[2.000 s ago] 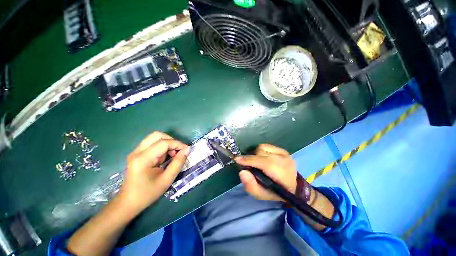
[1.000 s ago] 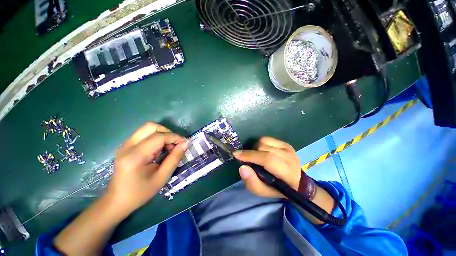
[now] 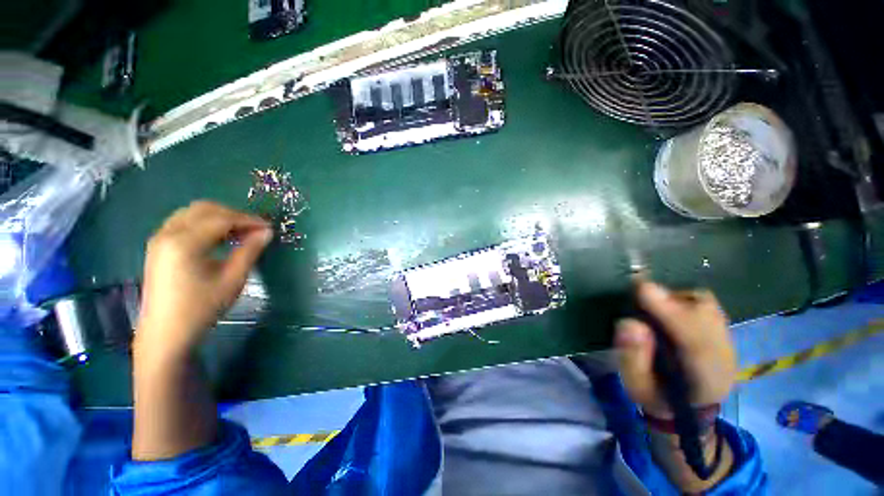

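A phone board assembly [image 3: 480, 289] lies flat on the green bench in front of me, with neither hand touching it. My left hand [image 3: 208, 257] is at the near-left edge of the loose pile of small wired components [image 3: 278, 199], thumb and forefinger pinched together; I cannot tell whether a piece is between them. My right hand [image 3: 683, 344] is right of the board and holds the black soldering iron [image 3: 669, 373], slightly blurred, its tip pointing up and away from the board. A thin solder wire [image 3: 339, 329] runs along the bench to the board's left end.
A second phone assembly [image 3: 422, 102] lies by the white rail [image 3: 320, 73]. The cup of silvery granules [image 3: 732, 160] and the fan [image 3: 645, 63] are at the right. A solder spool [image 3: 73, 327] and clear plastic bag [image 3: 48, 208] are at the left. A person's foot [image 3: 803, 417] shows at lower right.
My left hand has left the board and moved left to the component pile. My right hand has drawn the iron away to the right. The board lies released and less tilted; the view has shifted left.
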